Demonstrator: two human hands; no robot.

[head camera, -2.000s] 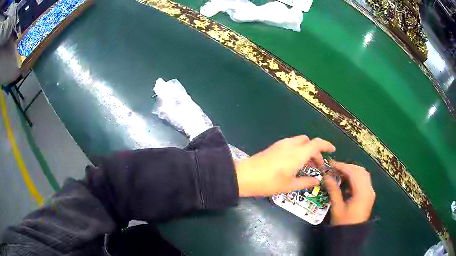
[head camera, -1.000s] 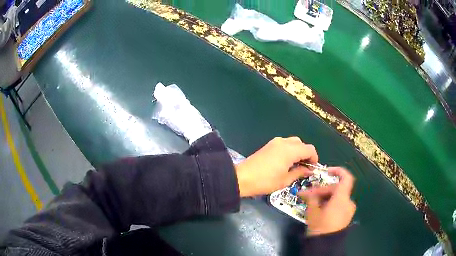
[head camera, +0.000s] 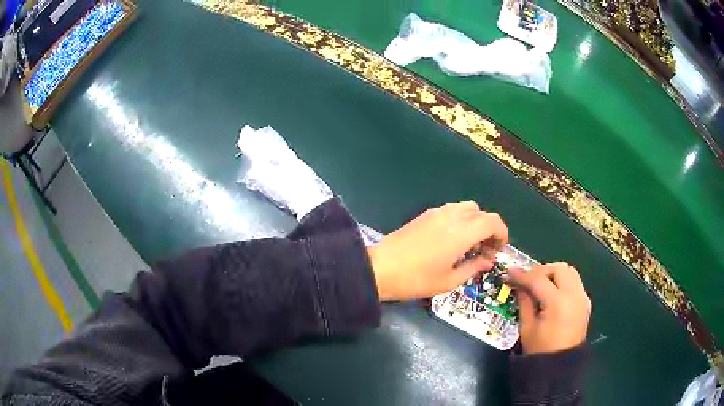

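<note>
An open white housing (head camera: 494, 333) lies on the dark green bench, its rim showing at the lower and upper sides. Inside it are a green circuit board (head camera: 508, 311), a small yellow component (head camera: 503, 294) and a blue part. My left hand (head camera: 437, 250) reaches over its left side, fingers bent down into it. My right hand (head camera: 554, 305) is at its right side, fingertips on the inner parts. What the fingertips pinch is too small to tell. A bagged power cord (head camera: 282, 174) lies up and left of my left sleeve, partly hidden by it.
The belt edge rail (head camera: 468, 123) with peeling yellowish paint runs diagonally beyond the bench. On the green conveyor belt (head camera: 619, 158) lie another housing (head camera: 540, 30) and a whitish bag (head camera: 468, 55). A tray of blue-and-white pieces (head camera: 71, 55) stands far left. A brassy heap is at top right.
The housing and bag on the belt have moved right. My right hand has shifted and turned over the housing, uncovering the yellow component again since the middle frame. My left hand has moved slightly.
</note>
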